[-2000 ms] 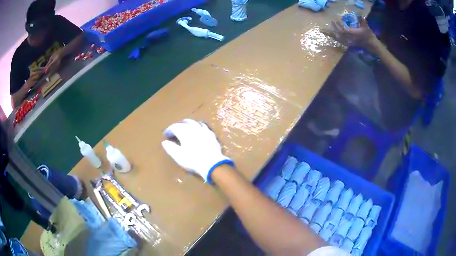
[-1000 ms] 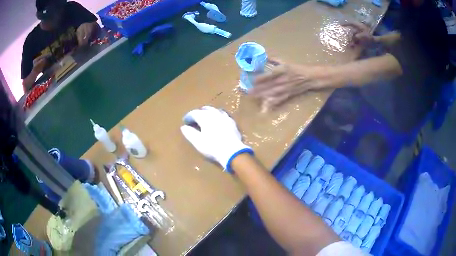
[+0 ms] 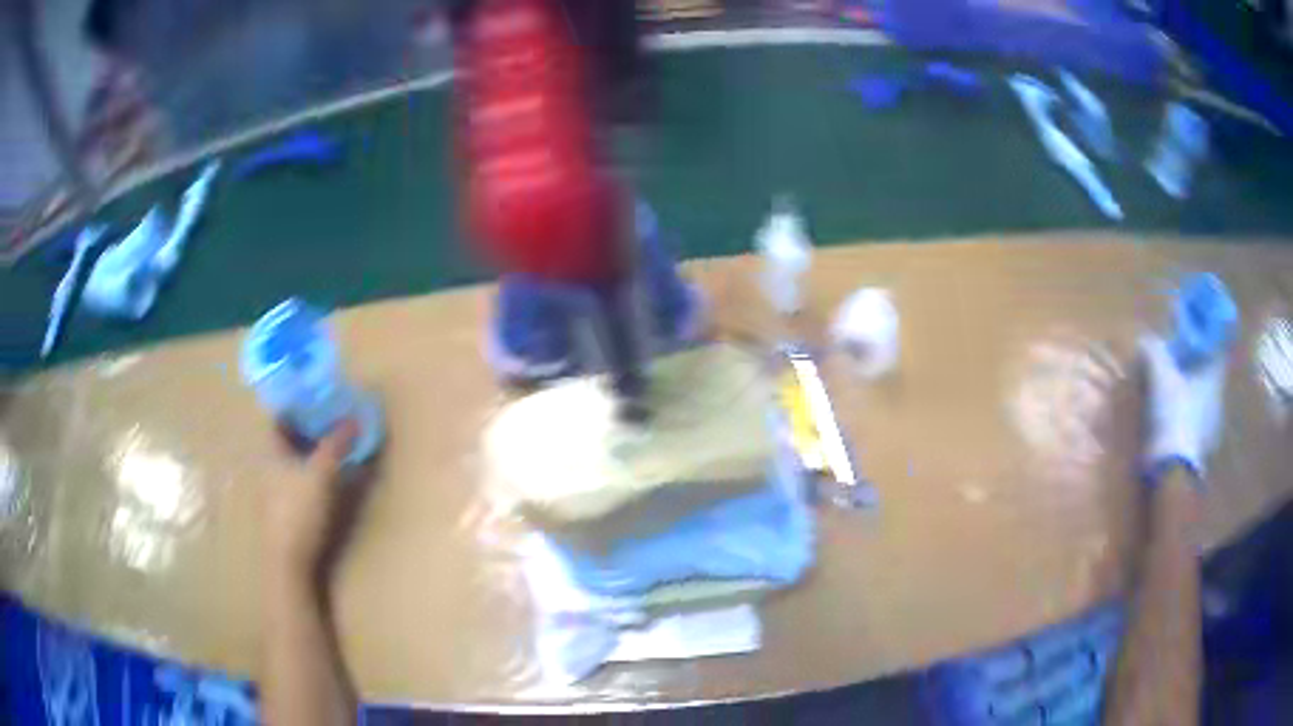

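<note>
The picture is blurred. My bare left hand [image 3: 315, 468] grips the lower end of a light-blue hollow body part [image 3: 291, 355] that stands roughly upright at the left of the worktop. My right hand [image 3: 1184, 404], in a white glove with a blue cuff, is around another light-blue hollow part [image 3: 1205, 315] at the far right; its fingers are partly unclear. Between my hands, the cream press fixture [image 3: 638, 440] has a light-blue part [image 3: 681, 546] between its blocks. The red press top [image 3: 532, 156] and dark rod are above it. A white cloth [image 3: 688, 634] lies under the fixture.
Two white glue bottles [image 3: 784, 255] [image 3: 865, 329] and a yellow-handled tool [image 3: 801, 419] beside a wrench lie right of the fixture. Dark-blue cuffs [image 3: 546, 333] stand behind it. Thin light-blue parts [image 3: 1066, 149] lie on the green belt [image 3: 766, 128]. Blue totes show below both bench corners.
The view has swung left, bringing the press to the middle. My left hand has come into view with a part. My gloved hand, empty before, is now on a part. The other person's hands are gone.
</note>
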